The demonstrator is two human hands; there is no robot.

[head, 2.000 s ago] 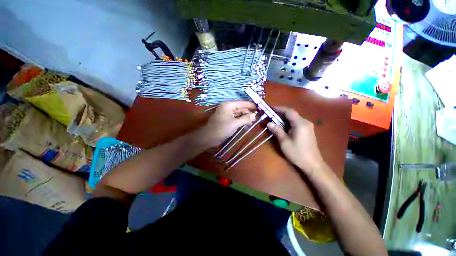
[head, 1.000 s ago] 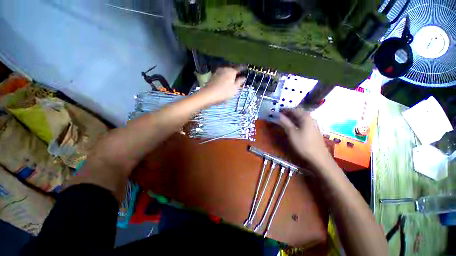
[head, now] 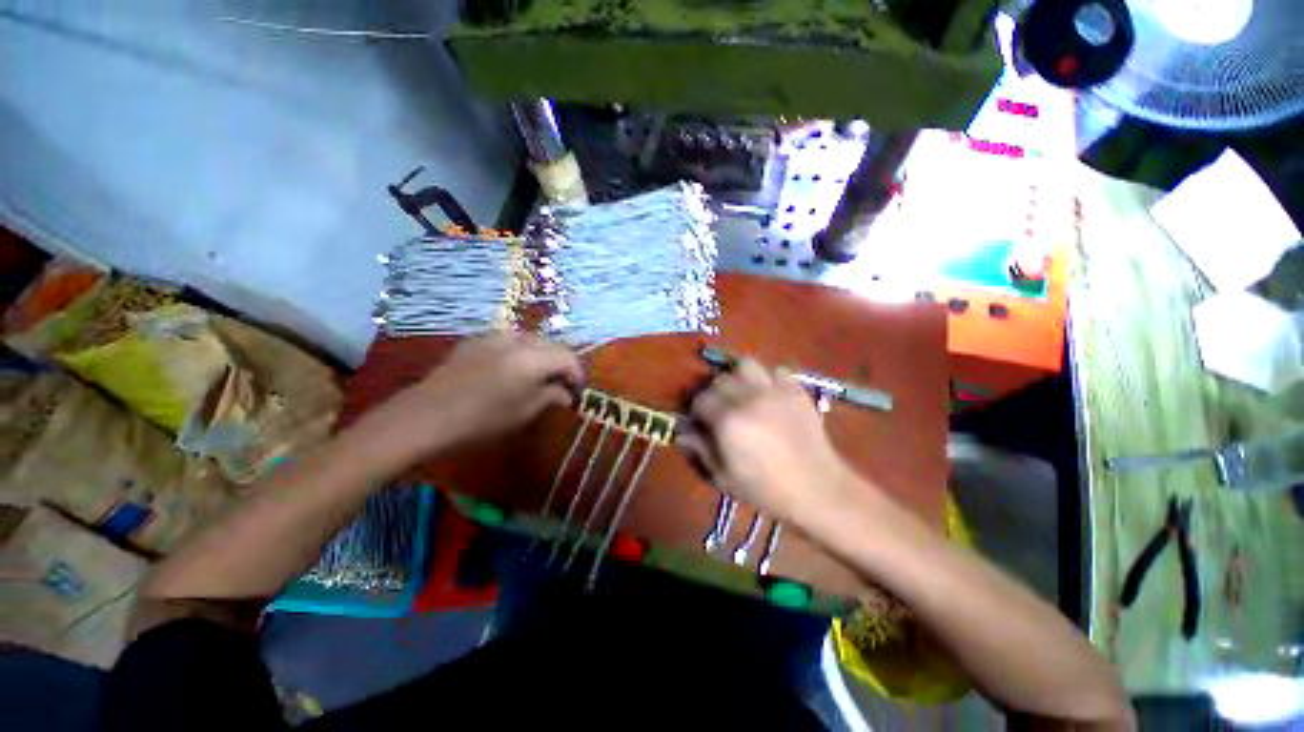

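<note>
Joined workpieces, a yellowish comb-like strip [head: 626,416] with several thin rods hanging towards me, are held over the front of the reddish-brown board. My left hand [head: 518,383] pinches the strip's left end. My right hand [head: 758,436] is at its right end, fingertips partly hidden. A grey loading bar [head: 854,393] lies on the board behind and under my right hand, which covers its middle. Rod ends [head: 745,552] with small knobs show below my right hand. Two stacks of rods lie at the rear left, the left stack [head: 451,285] with yellow tips and the right stack [head: 622,265].
The green press head [head: 715,75] is above the board's rear, with a perforated plate [head: 815,193] beneath. A clamp [head: 429,200] is behind the left stack. A blue basket [head: 423,551] is at left, a yellow-lined bucket [head: 901,665] at lower right, pliers [head: 1166,569] on the side bench.
Both hands have come back from under the press to the front of the board, now with the joined workpieces. The grey bar, in both hands at first, was laid on the board.
</note>
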